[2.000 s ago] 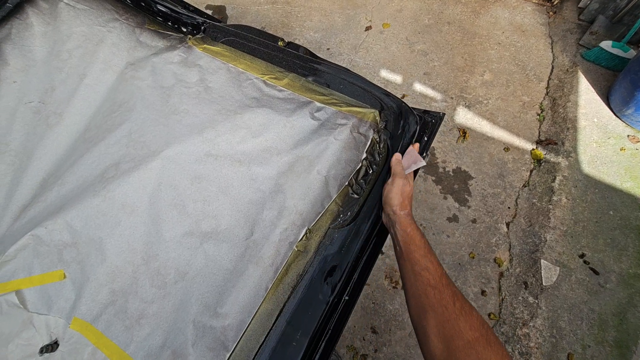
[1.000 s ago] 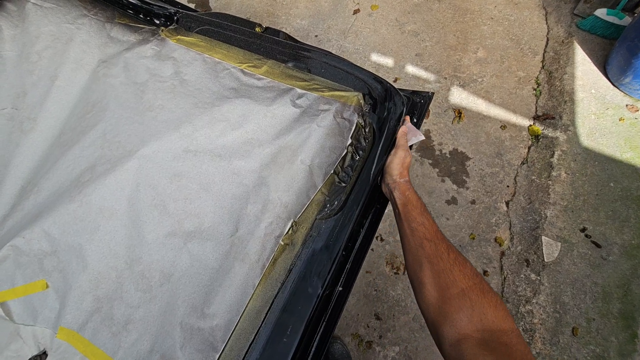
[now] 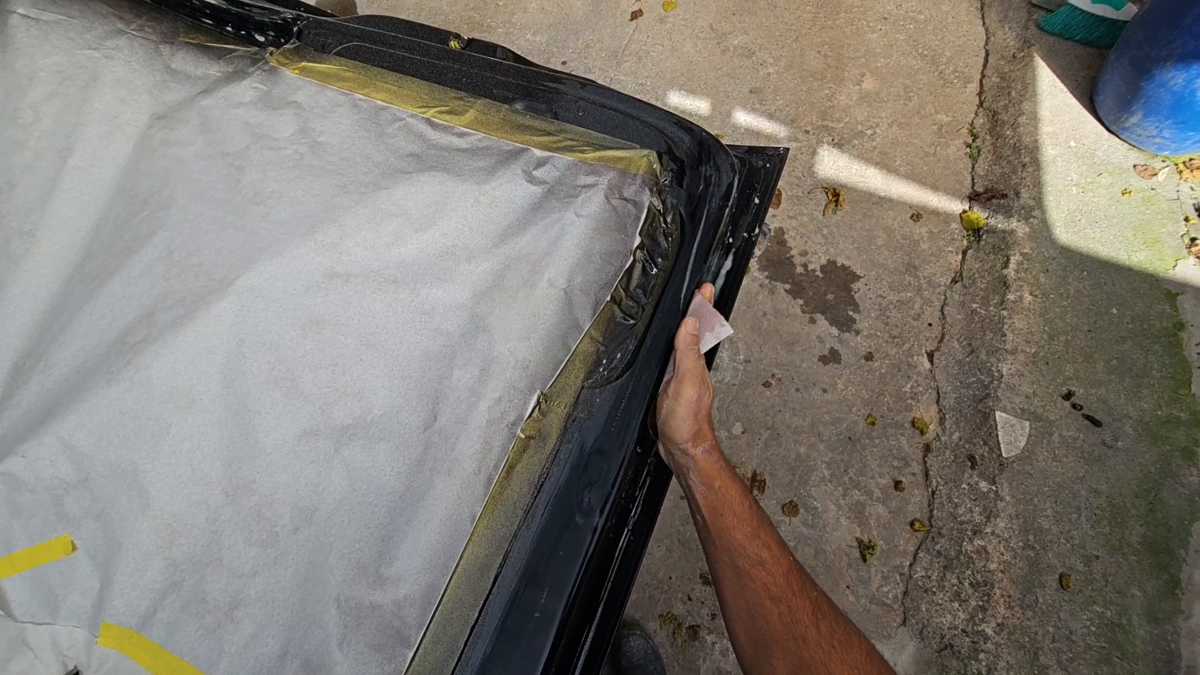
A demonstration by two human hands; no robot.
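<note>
My right hand (image 3: 689, 394) lies on the black painted edge of a vehicle body panel (image 3: 698, 192), holding a piece of sandpaper (image 3: 710, 325) whose pale corner sticks out by the thumb. Its other fingers are mostly hidden behind the thumb and paper. Grey-white masking paper (image 3: 375, 309) covers the panel's middle, bordered by yellow masking tape (image 3: 469, 112) overlaid with dark paint. Near the corner the masking is wrinkled and black. Whitish wet streaks show on the frame above my fingers. My left hand is out of view.
Concrete floor (image 3: 872, 309) with cracks, leaves and a damp patch lies right of the panel. A blue plastic barrel (image 3: 1153, 84) and a green-bristled broom (image 3: 1083, 23) stand at the upper right. A pale scrap (image 3: 1012, 434) lies on the floor. A shoe (image 3: 637, 650) shows at the bottom.
My right hand has slid down along the panel's edge, away from the corner, with the sandpaper still in it.
</note>
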